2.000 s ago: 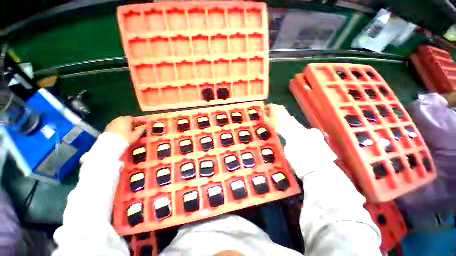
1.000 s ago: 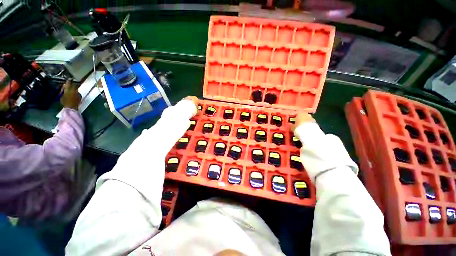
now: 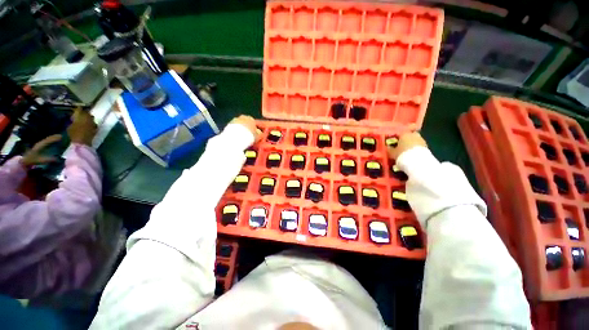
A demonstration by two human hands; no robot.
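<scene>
A red-orange foam tray lies in front of me, its pockets holding black smartwatch units, most with a yellow lit band. My left hand is at the tray's far left corner and my right hand at its far right corner, both holding it; the fingers are partly hidden. A second foam tray stands right behind it, mostly empty, with two black units in its near row.
Stacked foam trays with units lie tilted at the right. A blue box with a clear round container stands at the left. Lower foam trays show below the working tray. A coworker's purple sleeve is at the far left.
The view has swung left, bringing the blue box and coworker further in. Both hands stay on the tray's far corners. The yellow bands show more clearly on many units than two seconds ago.
</scene>
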